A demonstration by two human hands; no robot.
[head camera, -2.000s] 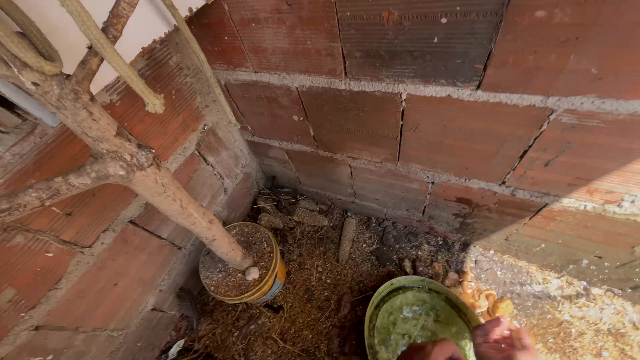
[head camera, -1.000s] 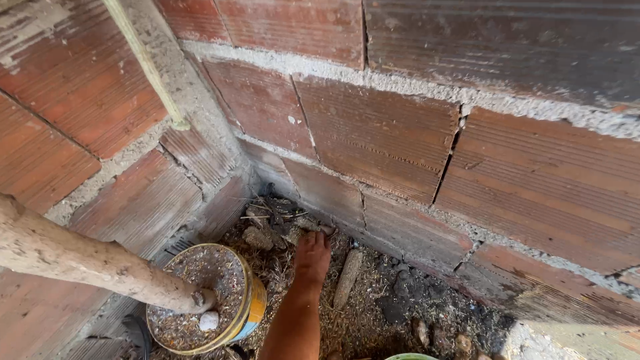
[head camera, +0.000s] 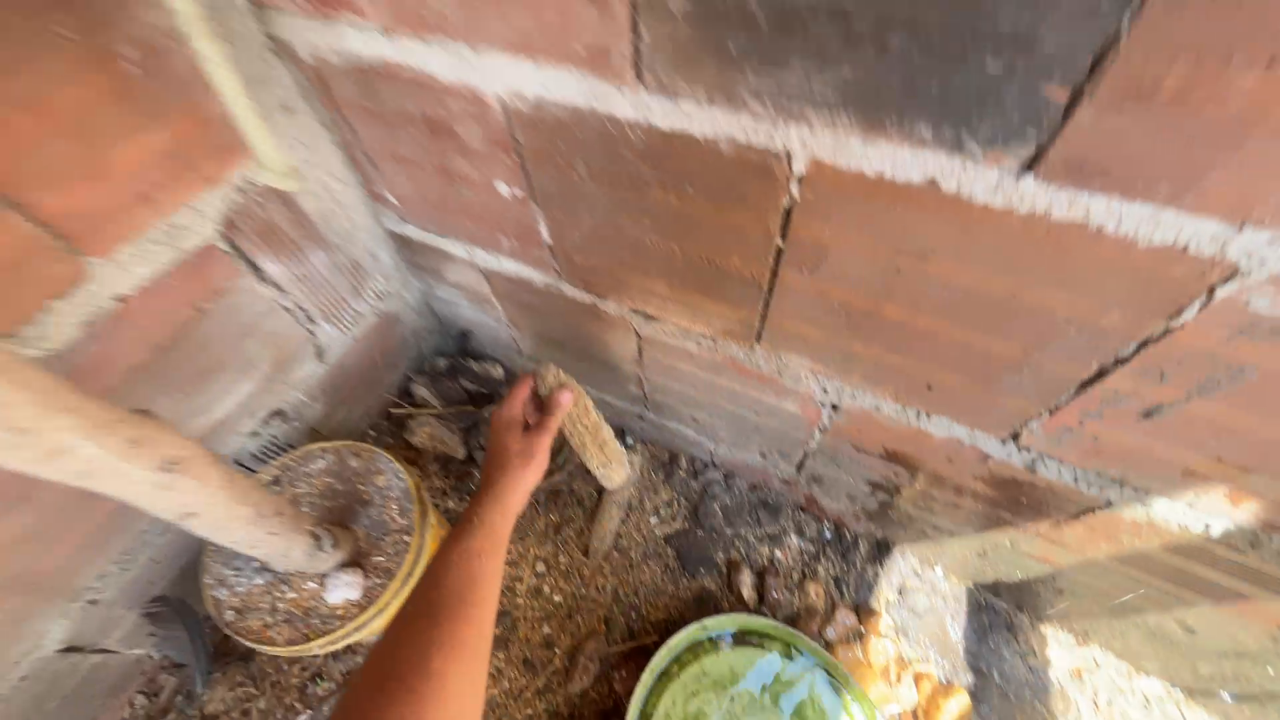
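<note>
My left hand (head camera: 525,435) reaches in from the bottom and pinches the upper end of a dry tan corncob (head camera: 590,430) between thumb and fingers. The cob slants down to the right, near the foot of the brick wall. Below its lower end, another cob (head camera: 608,522) lies on the littered ground. Left of my forearm stands a yellow-rimmed bucket (head camera: 408,590) filled with gritty material, with a bare wooden trunk (head camera: 150,470) set in it. A green basin (head camera: 665,650) holding greenish water sits at the bottom, right of my forearm. My right hand is out of view.
Hollow-brick walls (head camera: 650,220) meet in a corner behind the hand. Rough pieces (head camera: 435,435) lie in that corner. Brown lumps (head camera: 810,600) and yellow-orange scraps (head camera: 900,680) lie beside the basin. A pale rope-like strand (head camera: 235,95) hangs at upper left.
Two seconds ago both hands were by the green basin. One second ago my left hand was at the ground in the corner; now it holds a corncob, further right relative to the corner.
</note>
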